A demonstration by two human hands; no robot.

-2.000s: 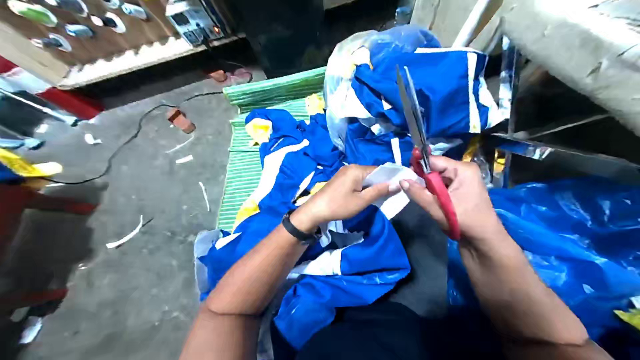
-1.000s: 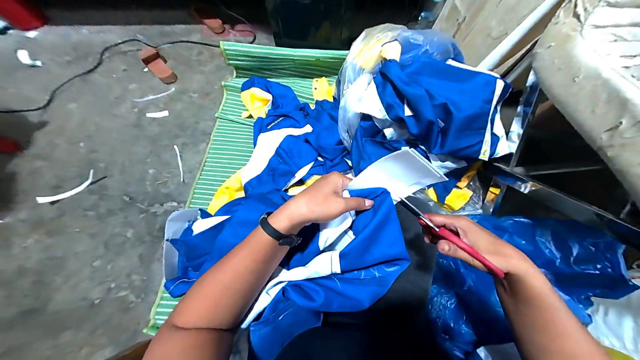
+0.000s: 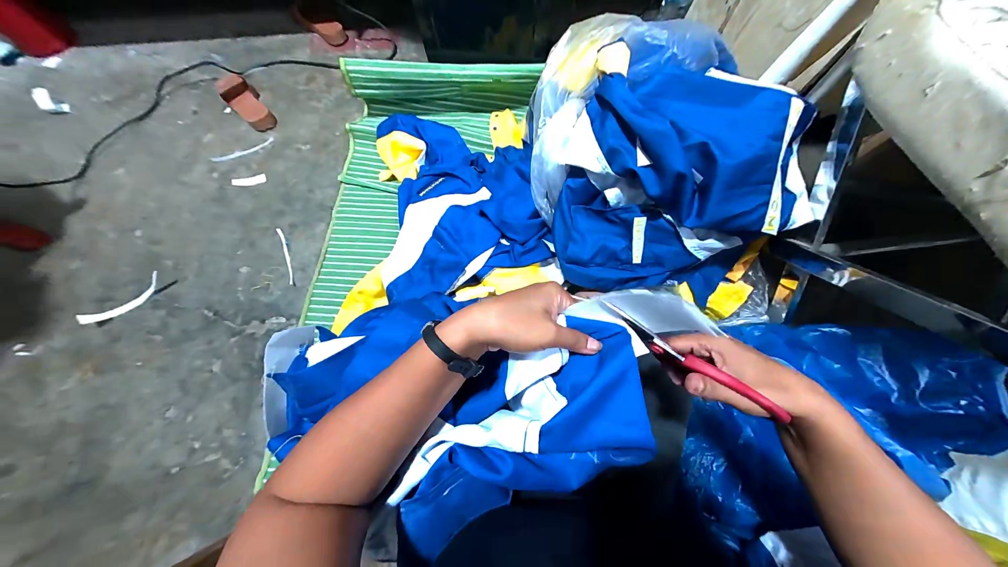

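My left hand [image 3: 535, 319], a black watch on its wrist, pinches the edge of a blue and white garment [image 3: 598, 386] that lies across my lap. Red-handled scissors [image 3: 709, 374] are in my right hand [image 3: 732, 370], their blades pointing up and left at the white border of the cloth. A stiff white sheet [image 3: 669, 311] extends from that border, just beyond the blades. How far the blades are apart is hard to tell. More blue, white and yellow garments [image 3: 441, 228] lie beyond my left hand.
A green striped mat [image 3: 354, 236] lies beneath the garments. Behind, a clear plastic bag [image 3: 551, 102] holds blue clothing. Blue plastic [image 3: 850, 394] is at the right, below a metal frame [image 3: 890, 287]. White scraps [image 3: 118, 307], a brown block-like object [image 3: 246, 102] and a black cable [image 3: 150, 110] are on the concrete floor.
My right hand has lowered the scissors from upright to the white edge of the cloth. My left hand, earlier on a white piece, now grips the garment's edge. The view has shifted.
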